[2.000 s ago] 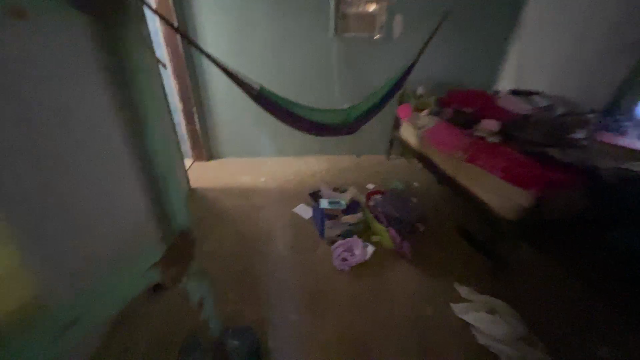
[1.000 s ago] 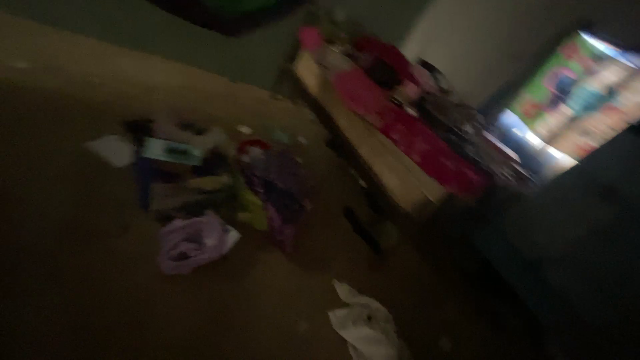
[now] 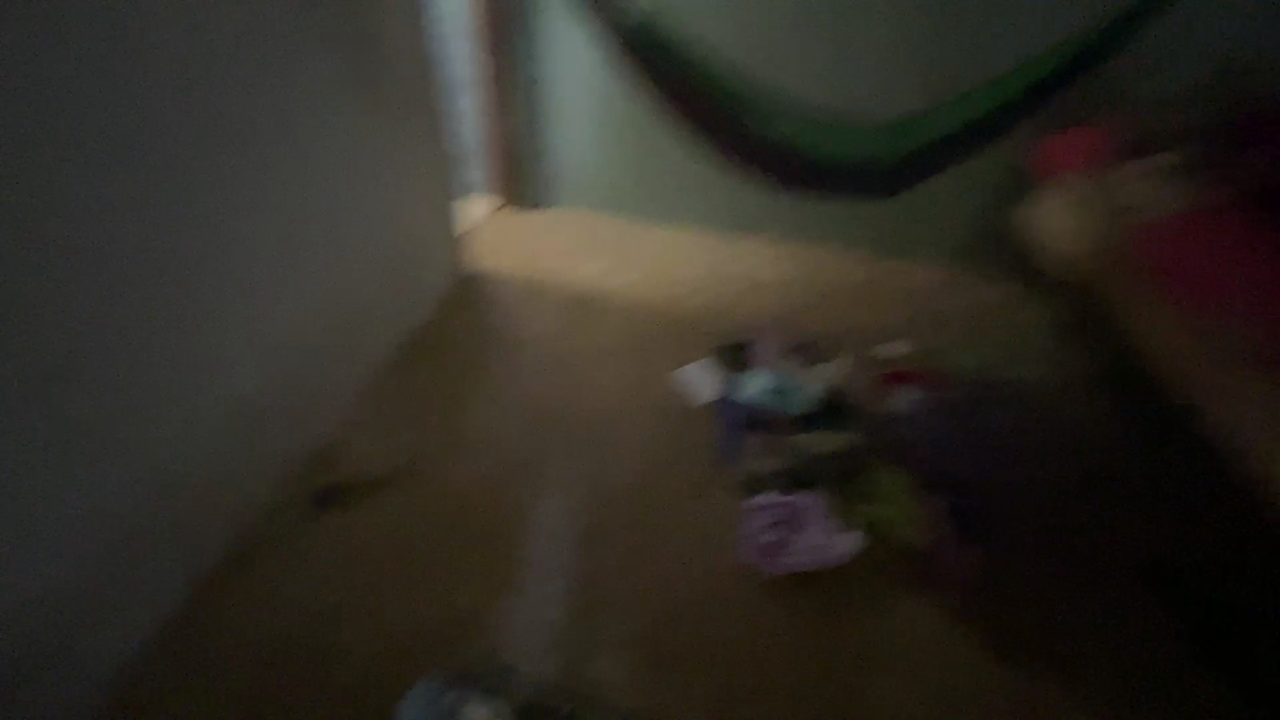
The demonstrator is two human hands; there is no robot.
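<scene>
Neither my left hand nor my right hand shows in the head view, which is dark and blurred. On the brown floor (image 3: 620, 400), right of the middle, lies a loose heap of what look like clothes and fabric. A crumpled pink-purple cloth (image 3: 790, 532) forms its near edge, with a yellow-green piece (image 3: 885, 505) beside it. Farther back in the heap are a pale blue item (image 3: 775, 390) and a white flat piece (image 3: 700, 381). The heap's right side fades into shadow.
A green and dark hammock (image 3: 860, 160) hangs across the far wall. At the right stands a bed with red-pink cloth (image 3: 1210, 250). A grey wall (image 3: 200, 250) runs along the left to a bright doorway (image 3: 455, 100). An unclear bluish object (image 3: 450, 700) sits at the bottom edge.
The view has swung back left from the bed side, bringing the doorway and left wall into sight again. Nothing in the room has plainly moved.
</scene>
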